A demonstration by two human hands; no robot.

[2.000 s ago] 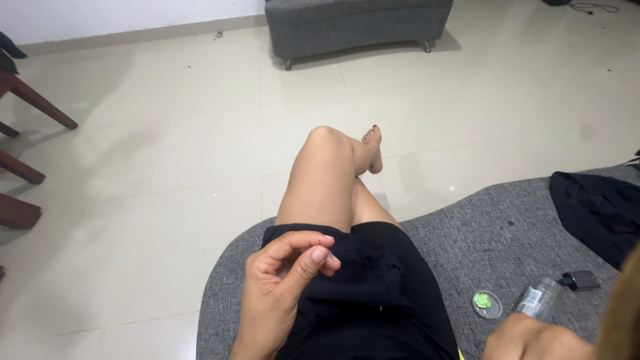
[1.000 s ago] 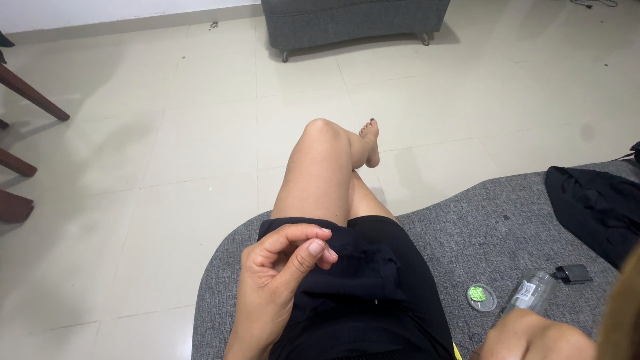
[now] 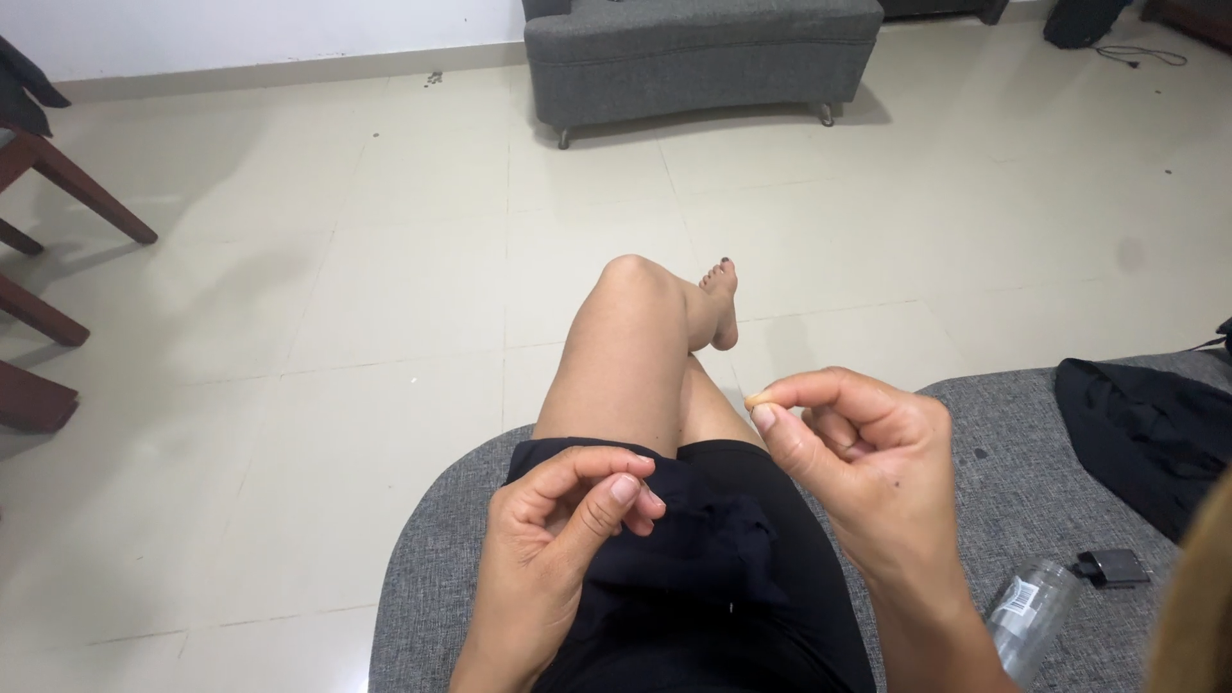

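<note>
My left hand (image 3: 577, 525) is raised over the dark cloth (image 3: 688, 568) on my lap, thumb and forefinger tips nearly together; whether something tiny is between them I cannot tell. Higher and to the right, my right hand (image 3: 866, 452) has its thumb and forefinger pinched together in front of my thigh. A tiny orange-brown edge (image 3: 753, 399) shows at those fingertips, too small to make out. Beside my right forearm a clear plastic bottle (image 3: 1035, 616) with a barcode label lies on the grey fabric seat (image 3: 1001, 500), partly hidden by the arm.
A small black object (image 3: 1114, 568) lies by the bottle, and black fabric (image 3: 1126, 443) is spread farther right on the seat. Across the tiled floor (image 3: 414, 289) stands a grey sofa (image 3: 703, 67). Dark wooden furniture legs (image 3: 96, 197) are at the left, a cable (image 3: 1141, 56) at the top right.
My right hand has moved up and left from beside the bottle to in front of my thigh. My left hand holds nearly the same pose. The dish with green contents is no longer visible.
</note>
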